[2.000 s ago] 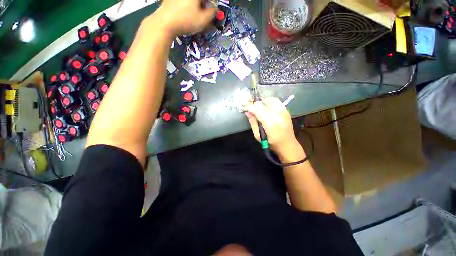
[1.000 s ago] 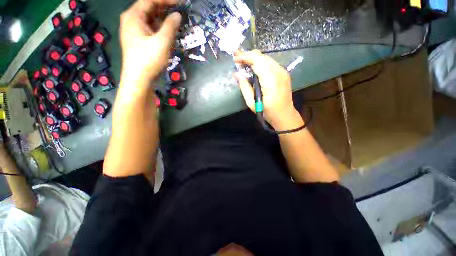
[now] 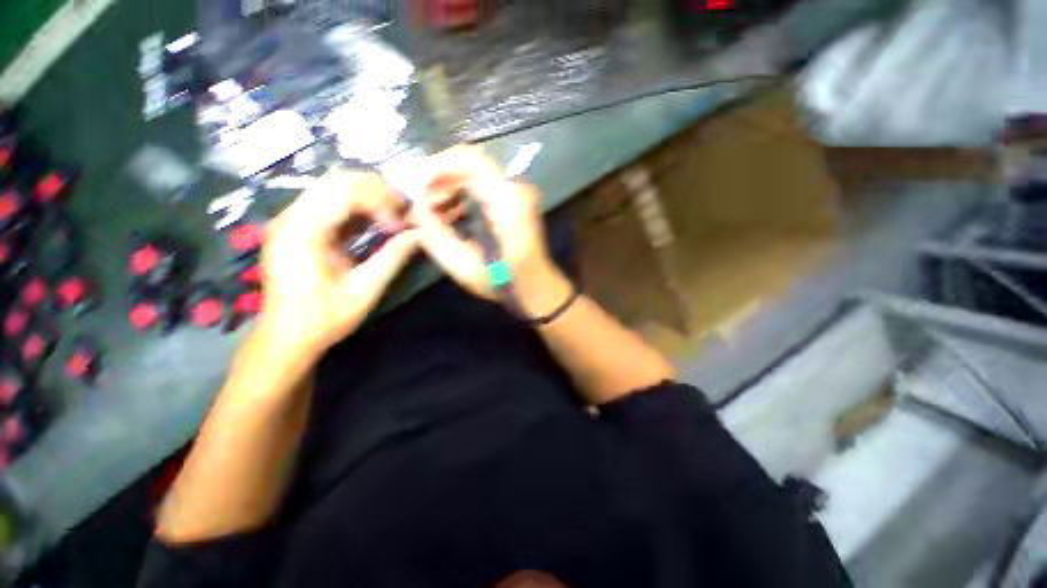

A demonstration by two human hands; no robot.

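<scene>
The view is blurred. My left hand [image 3: 327,253] is closed around a small dark piece [image 3: 370,239], partly hidden by the fingers; it looks like a black housing. My right hand [image 3: 488,218] holds the soldering iron [image 3: 498,273], whose green band shows; its tip cannot be made out. The fingertips of both hands meet or nearly meet. White circuit boards [image 3: 258,144] lie in a pile just beyond the hands.
Black housings with red faces [image 3: 71,289] lie at the left, several more beside my left hand. A tray of silvery specks [image 3: 540,86] is beyond my right hand. An open cardboard box [image 3: 735,230] and a grey crate [image 3: 884,425] are at the right.
My left hand has come back from the far side of the bench to my right hand, with a small dark piece in it. The view has swung to the right and blurred.
</scene>
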